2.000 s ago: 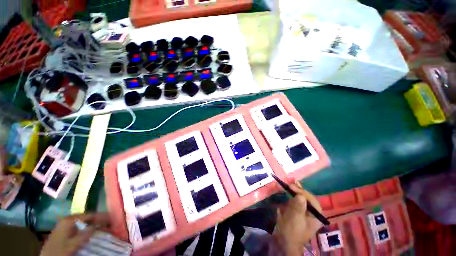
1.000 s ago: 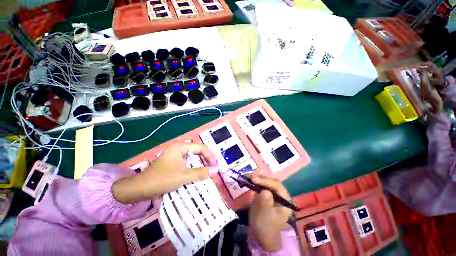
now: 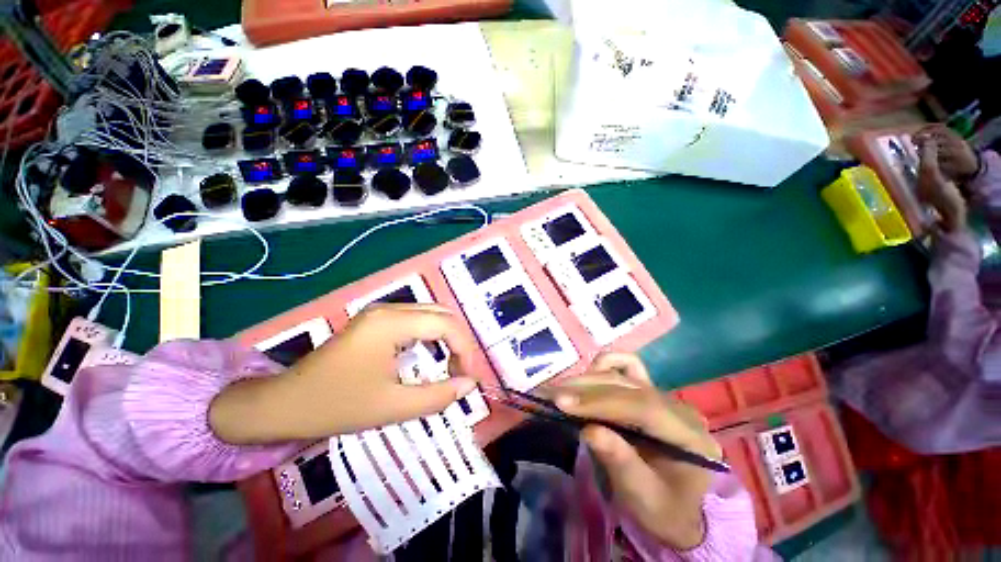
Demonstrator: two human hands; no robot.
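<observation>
My left hand is over the middle of the salmon-pink foam tray, with its fingers around a small white piece. A white sticker sheet with dark strips hangs just below this hand. My right hand holds dark tweezers, their tips near my left fingertips. Pale compact cameras with dark screens lie in columns in the tray; my left hand and forearm hide some. Whether the sheet is gripped by the left hand is hard to tell.
Black units, some lit, stand on a white board behind the tray. A white carton stands beyond. A red-pink compartment tray is lower right. A yellow bin and another person's hands are at right. White cables lie left.
My left hand has turned slightly and now shows the small white piece between its fingers. The tweezers have moved down, off the third column of cameras. The view has shifted slightly.
</observation>
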